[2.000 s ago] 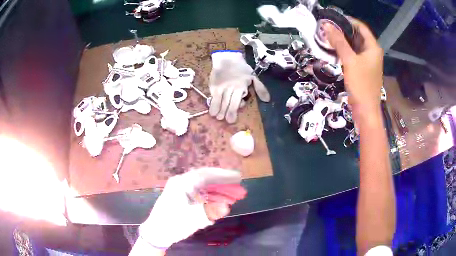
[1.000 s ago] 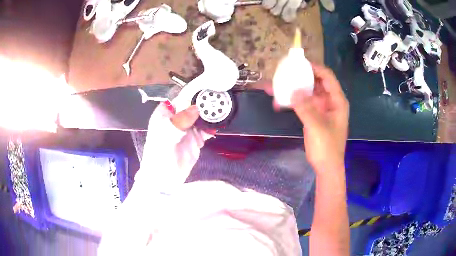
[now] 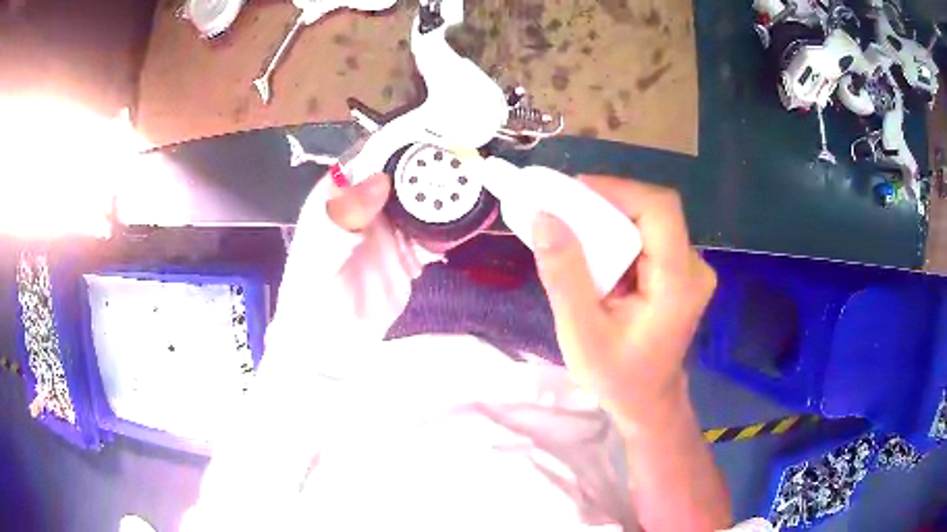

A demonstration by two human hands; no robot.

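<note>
My left hand (image 3: 348, 239), in a white glove with bare fingertips showing, holds a white model body (image 3: 457, 99) by its rear end near a small red part (image 3: 339, 177). The model's wheel (image 3: 439, 184), a silver-white disc with round holes in a black tyre, faces me. A thin wire frame and coil (image 3: 533, 123) stick out at its right. My bare right hand (image 3: 623, 281) grips a white glue bottle (image 3: 571, 223), tilted with its yellow nozzle at the body's edge just above the wheel. The nozzle's very tip is hard to make out.
Brown stained cardboard (image 3: 613, 73) lies on the green bench (image 3: 727, 197). White body shells with rods (image 3: 304, 16) lie at the upper left. Part-built models (image 3: 826, 68) are heaped at the upper right. Blue bins (image 3: 265, 301) stand below the bench. Glare fills the left.
The glue bottle has moved left and down from upright beside the model to tilted against it. The model stays in my left hand. The view has shifted, so the cardboard shows higher up.
</note>
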